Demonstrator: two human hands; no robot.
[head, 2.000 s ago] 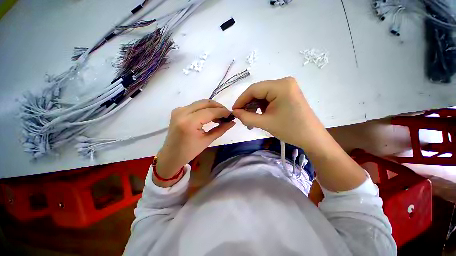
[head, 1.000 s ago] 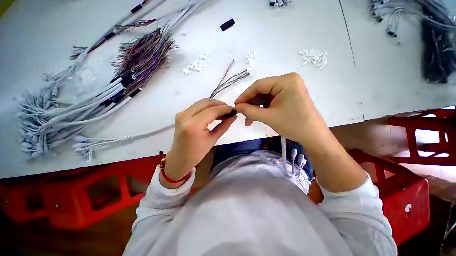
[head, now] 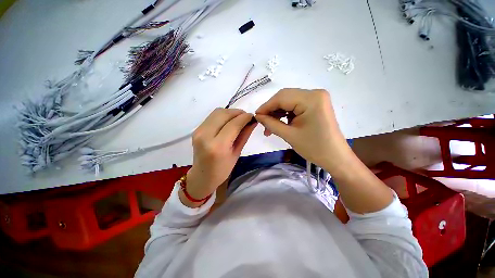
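Observation:
My left hand (head: 220, 138) and my right hand (head: 301, 119) meet in front of me near the table's front edge. My left fingertips pinch a small dark piece (head: 253, 120), mostly hidden; I cannot tell if it is a connector housing. My right thumb and forefinger close on its right end, perhaps on thin wires too small to make out. A white cable (head: 309, 174) hangs below my right hand to my lap. A single cable (head: 168, 142) lies on the table behind my left hand, its thin wires (head: 249, 88) fanned out beyond my fingers.
A large cable bundle (head: 81, 122) with a brown-purple wire tuft lies at left. Small white pieces lie in piles (head: 341, 63) mid-table, with a black block (head: 246, 26) beyond. More cables (head: 434, 13) and a dark mass (head: 472, 54) are at far right. Red stools (head: 442, 217) stand below.
My left hand has moved slightly right and turned more upright. The dark piece has shifted slightly up and is more covered by my fingers. Dark strands seen earlier inside my right hand are less visible.

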